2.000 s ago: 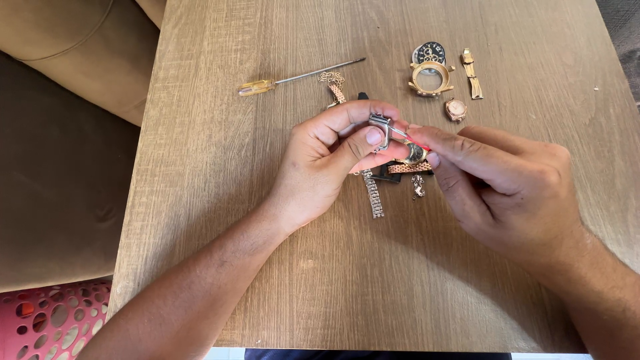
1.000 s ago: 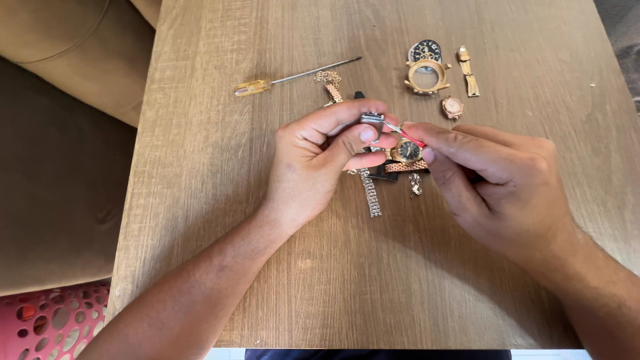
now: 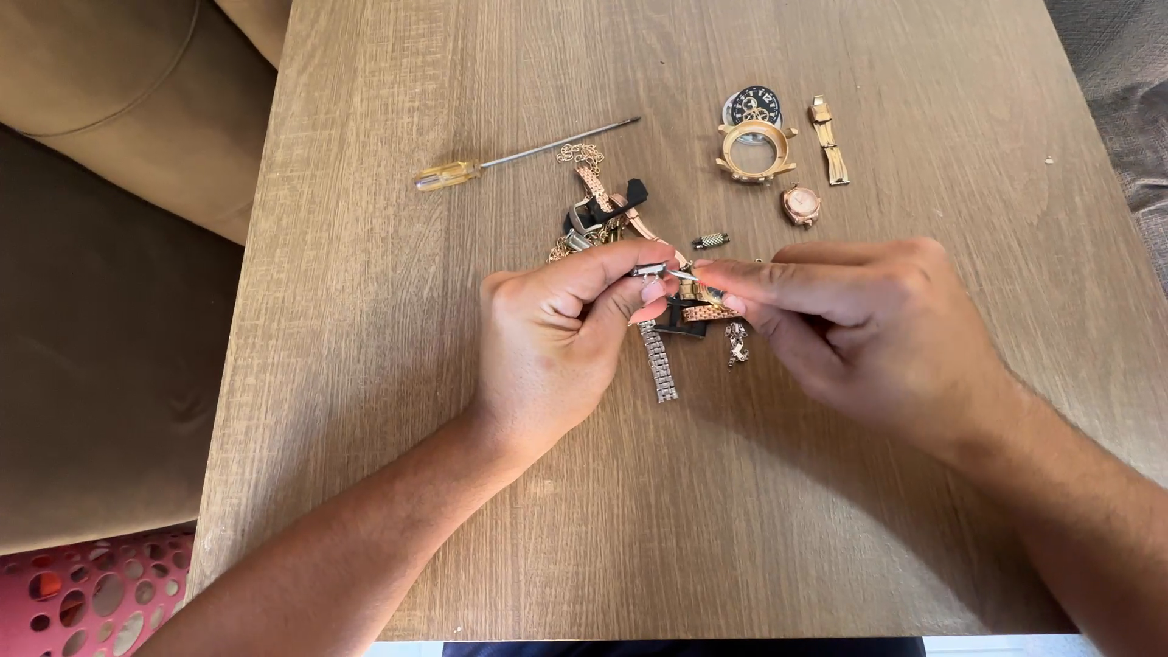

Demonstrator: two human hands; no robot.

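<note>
My left hand (image 3: 557, 338) pinches a small dark and silver metal piece (image 3: 649, 270), perhaps a watch part, between thumb and fingers. In my right hand (image 3: 849, 319) is a small tool with a thin metal tip (image 3: 683, 275), pointed at that piece; its handle is mostly hidden by my fingers. Under and behind my hands lies a pile of watch straps and chains, with a rose-gold link band (image 3: 711, 313), a black strap (image 3: 630, 201) and a silver link bracelet (image 3: 659, 365). A short metal link piece (image 3: 711, 241) rests just beyond my fingertips.
On the wooden table (image 3: 547, 547) a screwdriver (image 3: 448, 174) with a yellowish clear handle lies at the back left. Back right are a gold watch case (image 3: 756, 173), a black watch dial (image 3: 756, 106), a gold band piece (image 3: 829, 141) and a small rose-gold watch (image 3: 801, 206). A pink perforated basket (image 3: 91, 584) stands lower left.
The short metal link piece now shows on the table beyond my fingers. The red part of the tool, visible earlier, is now mostly covered by my right fingers.
</note>
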